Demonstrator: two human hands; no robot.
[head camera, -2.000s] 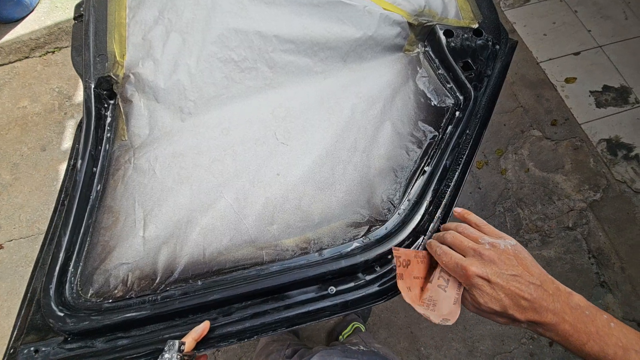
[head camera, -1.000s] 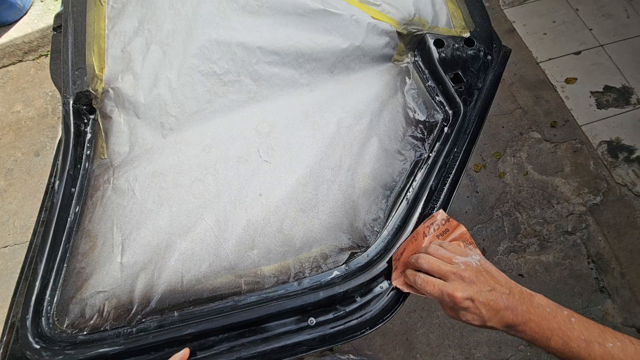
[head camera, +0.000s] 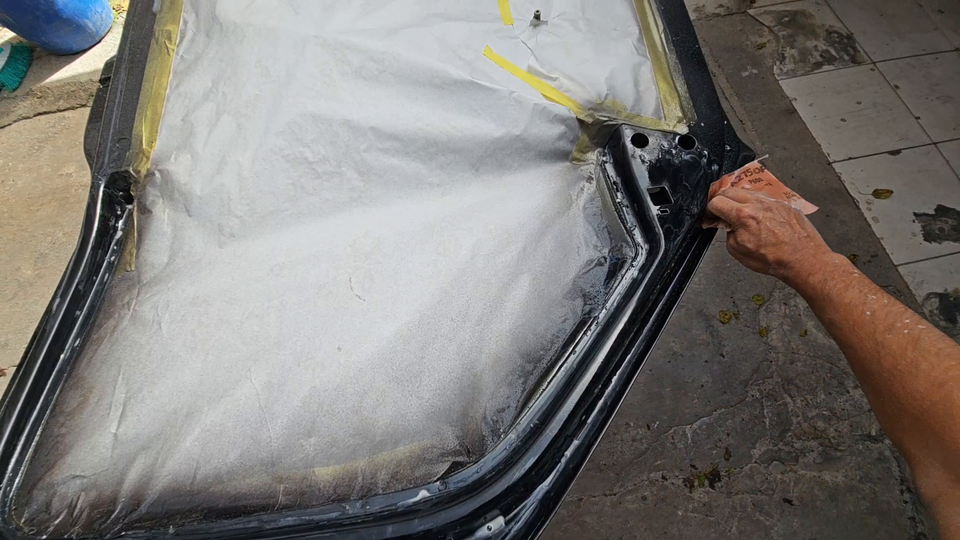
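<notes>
A vehicle door with a wet black painted frame fills the middle of the head view, its inner area covered by grey-white masking paper. Yellow masking tape runs along the paper's upper edges. At the frame's right edge, beside the corner with round and square holes, my right hand grips an orange sheet of sandpaper against the black metal. The sheet's free end sticks out beyond my fingers and bears print. My left hand is out of view.
A blue plastic container stands at the top left, near green bristles. Worn concrete floor lies right of the door, with pale tiles beyond it. A metal stud pokes through the paper near the top.
My right hand has moved up along the door's right edge with the sandpaper, from the lower corner to the corner with holes. My left hand has gone from view at the bottom.
</notes>
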